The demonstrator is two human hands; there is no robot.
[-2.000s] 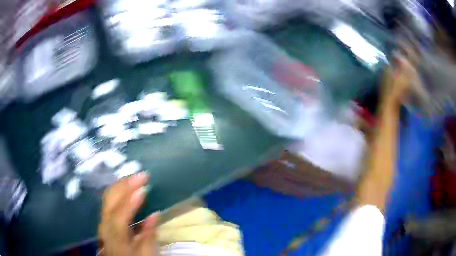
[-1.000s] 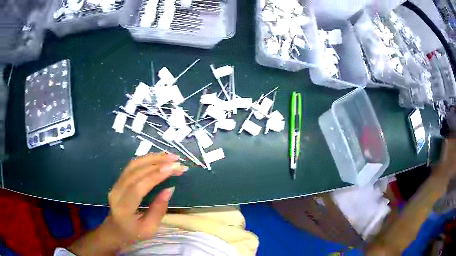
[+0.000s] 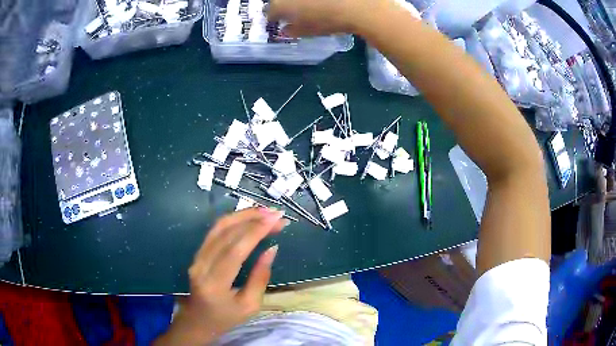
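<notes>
A loose pile of thin metal tubes with white flag labels (image 3: 272,133) lies crisscrossed on the dark green bench. My left hand (image 3: 233,267) is at the pile's near edge, thumb and fingers apart, nothing seen between them. My right forearm reaches across the view from the right. My right hand (image 3: 307,17) is over the front clear tub (image 3: 284,53), cut off by the top edge. Its fingers are at the rows of tagged tubes inside; whether they grip any is hidden. A slim bright green cutter (image 3: 424,172) lies right of the pile.
A grey digital scale (image 3: 94,155) lies at left. Clear tubs of white-tagged pieces (image 3: 145,37) line the far edge. A clear empty box (image 3: 469,179) at right is mostly behind my right arm. A brown carton (image 3: 432,280) is below the bench.
My right hand has come from the far right to the front tub, its arm now crossing the bench. The view has shifted, so bench things appear further right. My left hand stays open by the pile.
</notes>
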